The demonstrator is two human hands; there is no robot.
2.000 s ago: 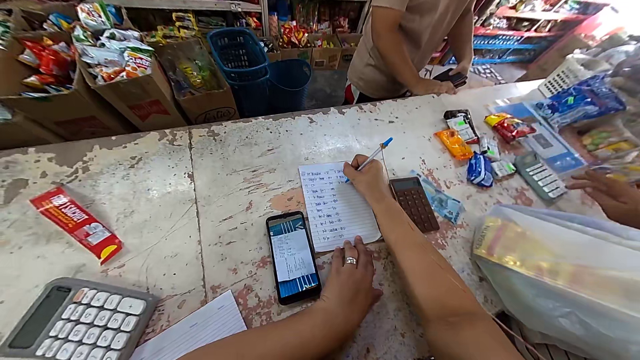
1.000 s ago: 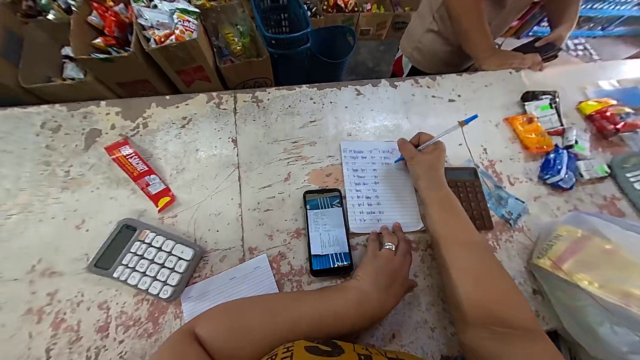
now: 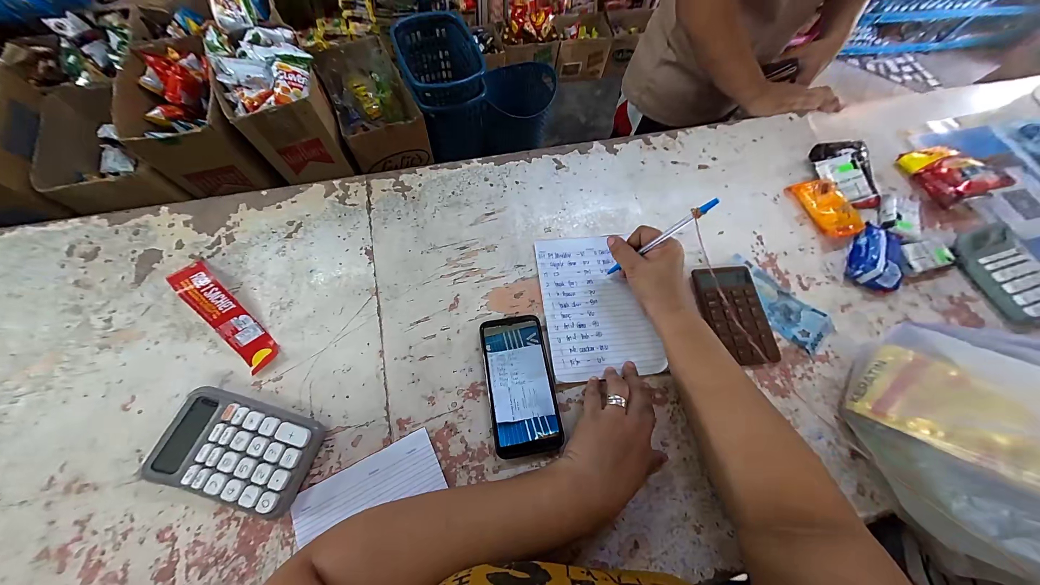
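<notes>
My right hand (image 3: 654,272) holds a blue-capped ballpoint pen (image 3: 662,237), its tip on the upper right of a lined sheet (image 3: 597,325) covered with handwriting. Beside the sheet's lower edge my left hand (image 3: 613,439) rests on the counter, a ring on one finger and its fingertips at the paper. A smartphone (image 3: 522,386) lies left of that hand, its lit screen showing a picture of a written page. Right of the sheet are a brown calculator (image 3: 735,315) with a string across it and a blue banknote (image 3: 788,309).
A grey calculator (image 3: 234,452), a second lined sheet (image 3: 370,487) and a red sachet strip (image 3: 223,315) lie to the left. Small packets (image 3: 873,258), another calculator (image 3: 1003,268) and a plastic bag (image 3: 951,422) are on the right. A person (image 3: 731,65) leans on the counter's far edge.
My right hand and the pen have shifted to the upper right part of the sheet. A hand seen at the far right two seconds ago is out of view.
</notes>
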